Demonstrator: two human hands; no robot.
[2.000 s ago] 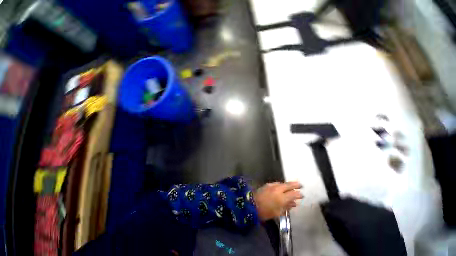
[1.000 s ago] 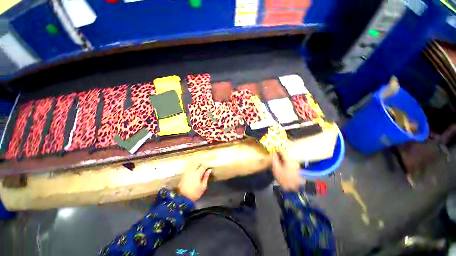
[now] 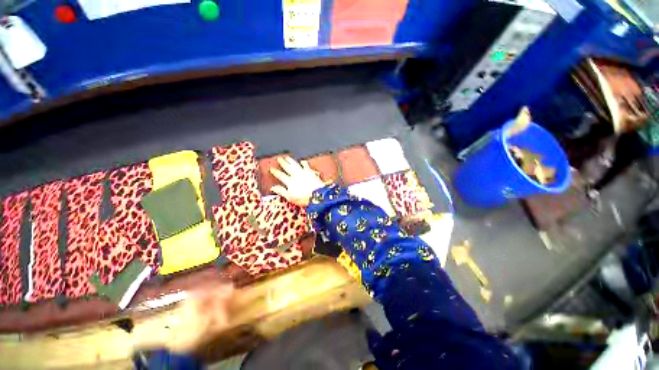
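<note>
My right hand [image 3: 295, 181] reaches over the machine bed with its fingers spread, on or just above a brown panel [image 3: 269, 168]. My left hand [image 3: 211, 307] is blurred at the wooden front edge; its fingers cannot be made out. Leopard-print panels [image 3: 235, 173] lie in strips from the left to the middle. A dark green piece [image 3: 175, 208] lies over yellow pieces [image 3: 189, 249]. More brown panels [image 3: 358, 165] and white pieces [image 3: 387, 155] lie to the right, partly hidden below by my right sleeve.
The pale wooden edge [image 3: 303, 285] runs along the bed's front. Blue machinery [image 3: 238, 32] with red and green buttons stands behind. A blue bucket [image 3: 480, 177] with scraps stands on the floor at right, with tan offcuts [image 3: 471, 269] nearby.
My right hand has moved left and inward from the bed's front edge onto the brown panels, away from the yellow spotted piece. My left hand is now lower and blurred. The view has shifted.
</note>
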